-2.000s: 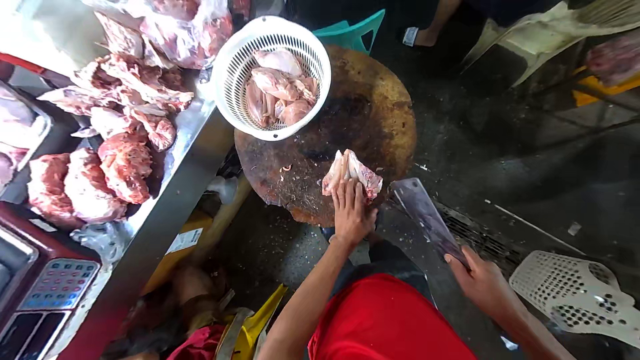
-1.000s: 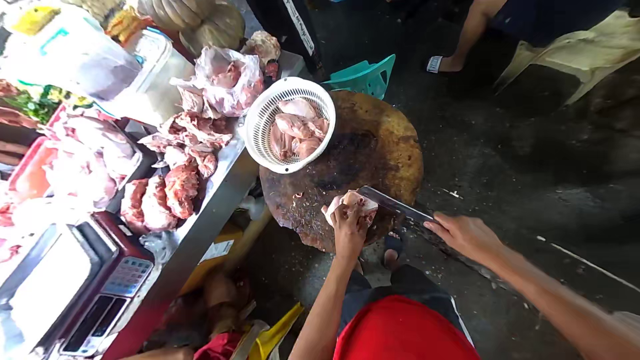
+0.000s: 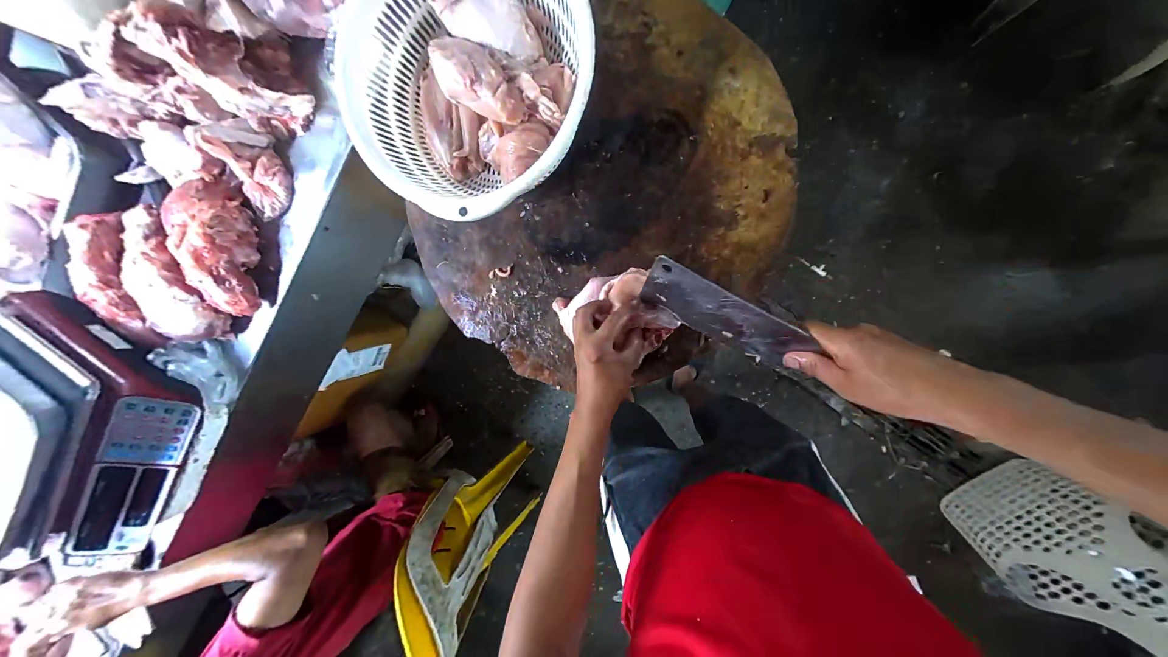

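My left hand [image 3: 610,351] presses a piece of raw poultry [image 3: 628,290] against the near edge of a round wooden chopping block [image 3: 730,182]. In my right hand [image 3: 844,365] is the handle end of a metal cleaver [image 3: 725,310], whose blade reaches left to the meat; its far corner overlaps the piece beside my left fingers. Whether the edge has cut in, I cannot tell. A round white plastic basket [image 3: 464,212] with several raw poultry pieces [image 3: 479,82] rests on the far left of the block.
Left of the block runs a metal-edged counter [image 3: 319,237] with raw meat pieces [image 3: 210,242] and a digital scale [image 3: 151,429]. A person in a red shirt [image 3: 356,566] is at lower left, near a yellow chair [image 3: 411,602]. At lower right stands a perforated white plastic chair [image 3: 1058,538].
The cleaver was apart from the meat, to its right, two seconds ago; its blade now overlaps the piece. My left hand has stayed on the meat. The view has shifted.
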